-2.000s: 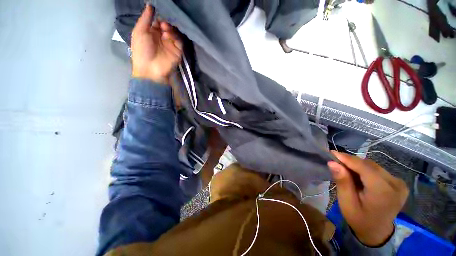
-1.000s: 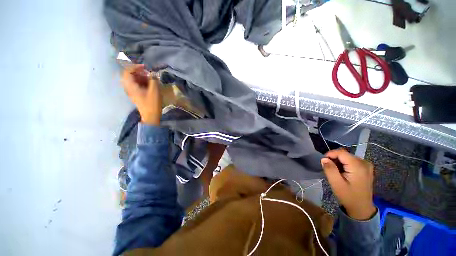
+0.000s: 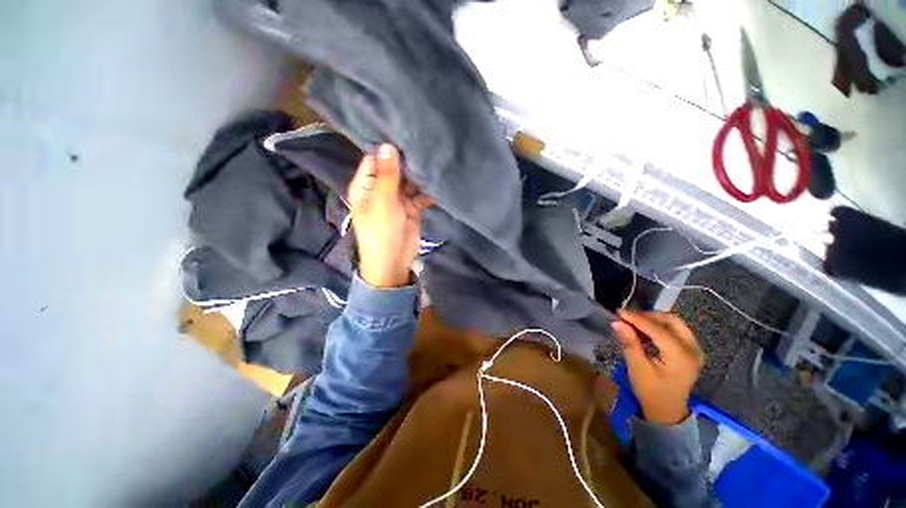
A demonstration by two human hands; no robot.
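Note:
The dark grey garment (image 3: 462,164) with white side stripes hangs in folds from the table's left part down over the lap. My left hand (image 3: 385,213) pinches a fold of it near the middle, fingertips partly against the cloth. My right hand (image 3: 658,359) pinches the garment's far right end between thumb and finger, just off the table's front edge. The cloth is stretched between the two hands. More grey cloth with white stripes (image 3: 243,223) lies in a heap left of my left hand. Whether a small tool is in my fingers cannot be told.
Red-handled scissors (image 3: 762,149) lie on the white table, with small dark rounded pieces (image 3: 821,149) and a black phone (image 3: 866,248) to their right. A printed ruler (image 3: 685,213) runs along the front edge. White tape hangs over it. A blue crate (image 3: 760,476) stands at lower right.
My left hand has moved right and holds a fold nearer the middle. My right hand keeps its pinch, slightly lower. The striped heap at left shows more, and the view has shifted.

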